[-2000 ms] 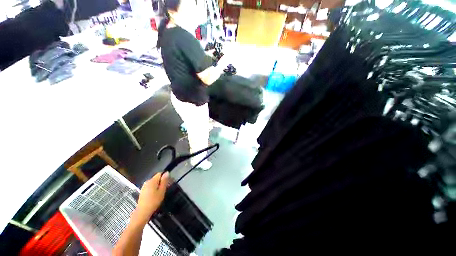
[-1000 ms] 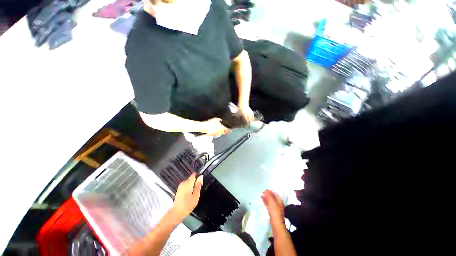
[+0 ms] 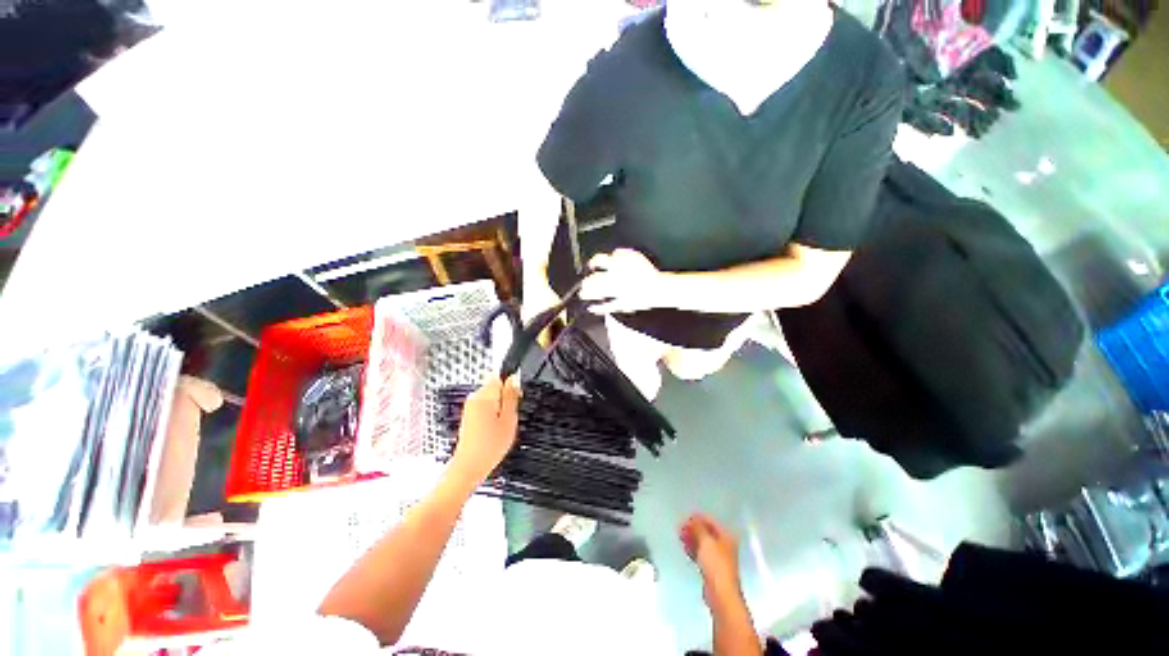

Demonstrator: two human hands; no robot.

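My left hand (image 3: 487, 423) grips a black plastic hanger (image 3: 523, 338) near its hook, in front of another person. That person's hand (image 3: 621, 282) is at the hanger's far end. A ribbed stack of black hangers (image 3: 564, 442) lies just below and right of my left hand, beside the white crate. A few more dark hangers slant over it, partly hidden. My right hand (image 3: 709, 538) is low in the middle over the grey floor, with nothing seen in it; its fingers are too small and blurred to tell apart.
A white slatted crate (image 3: 442, 311) and a red crate (image 3: 276, 372) with dark things inside stand left. A white table (image 3: 321, 141) spans the back left. A person in a dark shirt (image 3: 756, 173) stands ahead, beside dark garments (image 3: 942, 333). A red stool (image 3: 167, 596) is lower left; a blue bin (image 3: 1140, 349) is right.
The view has turned right to left, bringing the red crate fully into sight. The person is now nearer the hanger, with a hand at its end. My left hand still grips the hanger; my right hand has come into view.
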